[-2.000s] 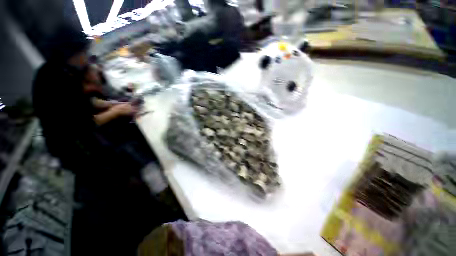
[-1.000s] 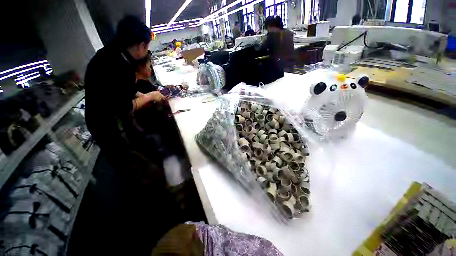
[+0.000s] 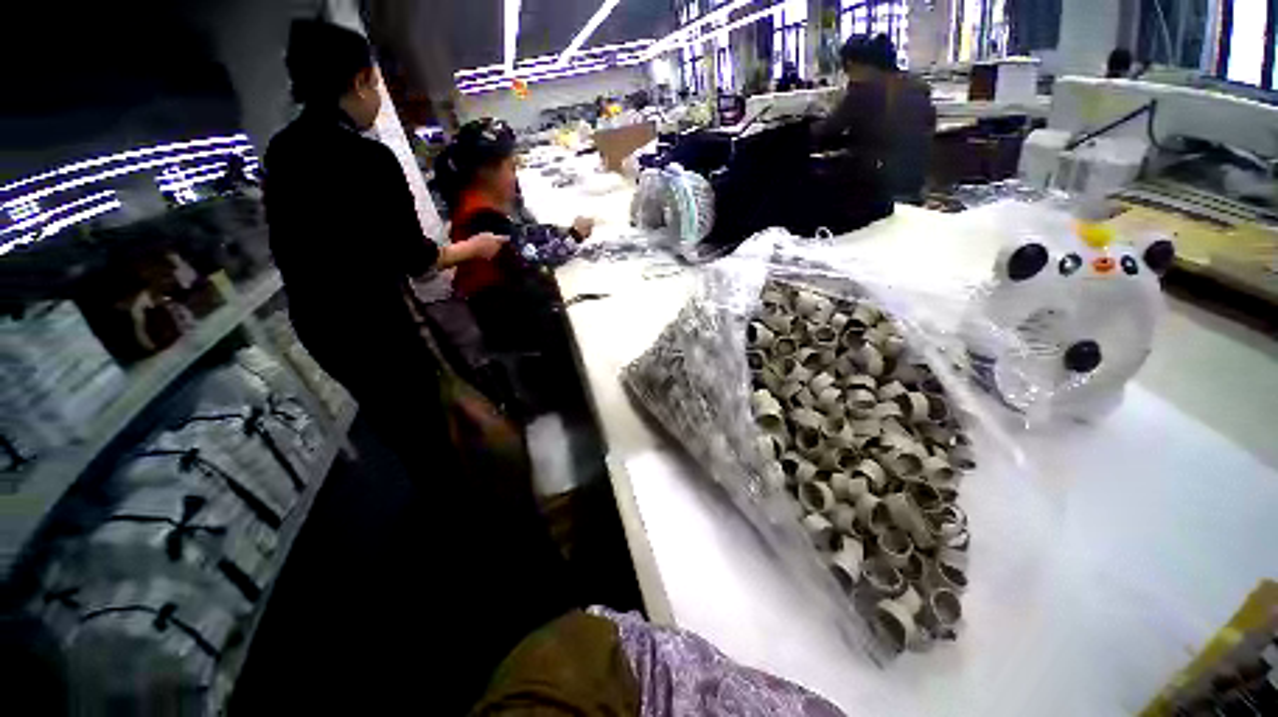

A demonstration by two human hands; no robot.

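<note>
No hand of mine shows in the head view. A patterned lilac-grey sleeve (image 3: 715, 672) with a brown part beside it shows at the bottom edge; the hand beyond it is out of the picture. Nearest in front, a large open clear plastic bag (image 3: 715, 420) lies on the white table (image 3: 673, 525). It holds many small grey-taupe keeper loops (image 3: 862, 462), paler inside. The yellow-edged work board (image 3: 1217, 651) is cut off at the lower right corner, with part of the dark strips on it.
A white panda-faced fan (image 3: 1072, 315) stands right of the bag. A smaller fan (image 3: 673, 207) stands behind it. A standing person in black (image 3: 344, 224) and a person in red (image 3: 491, 224) are at the table's left side. Another person (image 3: 890, 126) is farther back. Wrapped bundles (image 3: 182, 546) fill the left shelf.
The view has swung left and sharpened. The bag and panda fan now appear farther right, and most of the work board has left the picture. More of the left shelf shows.
</note>
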